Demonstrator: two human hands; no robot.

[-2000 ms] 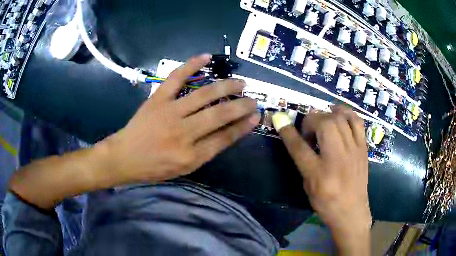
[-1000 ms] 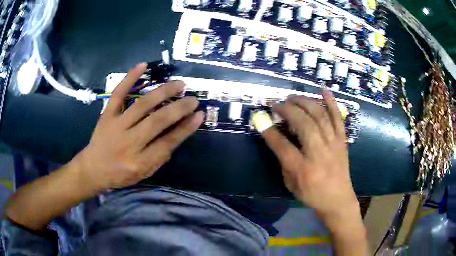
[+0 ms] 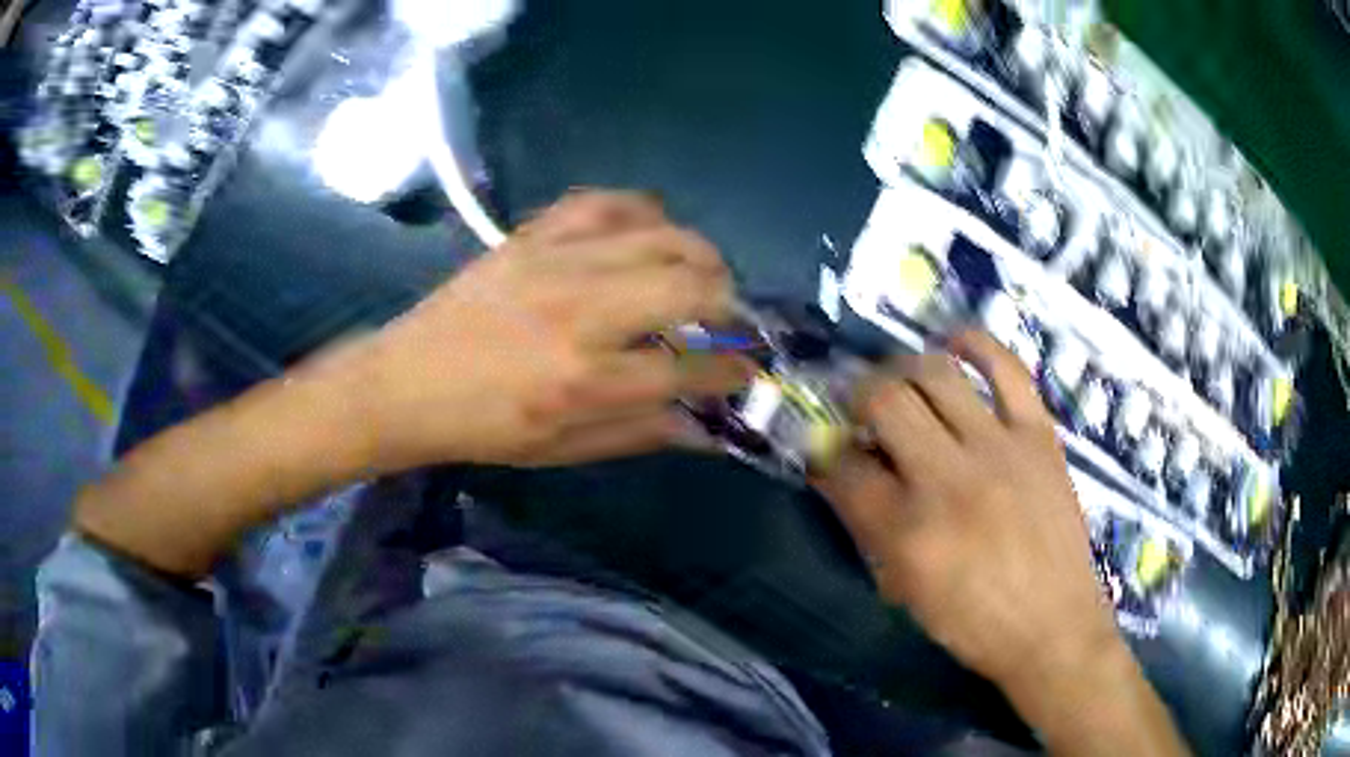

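Observation:
A long white housing with a dark circuit board (image 3: 1118, 555) lies slanted in front of me, mostly covered by my hands and blurred. My left hand (image 3: 570, 348) is over its left end, fingers bent around blue and other thin wires (image 3: 711, 340); whether it grips them is hidden by blur. My right hand (image 3: 962, 503) is over the middle, with the pale yellow finger cot (image 3: 826, 444) close to the board parts near the wires. I cannot tell whether its fingers pinch anything. The white power cord (image 3: 462, 192) runs up from behind my left hand.
Several similar white units (image 3: 877, 281) lie in slanted rows at the upper right. Copper strips (image 3: 1310, 651) are heaped at the lower right edge. A rounded white plug (image 3: 363, 148) lies at the upper left, with more units (image 3: 156, 222) beyond it. A green surface (image 3: 1258, 89) is at the top right.
The view has shifted and turned, so the units look steeper. My right hand has moved left along the unit, closer to my left hand. My left fingers are now more bent around the wires.

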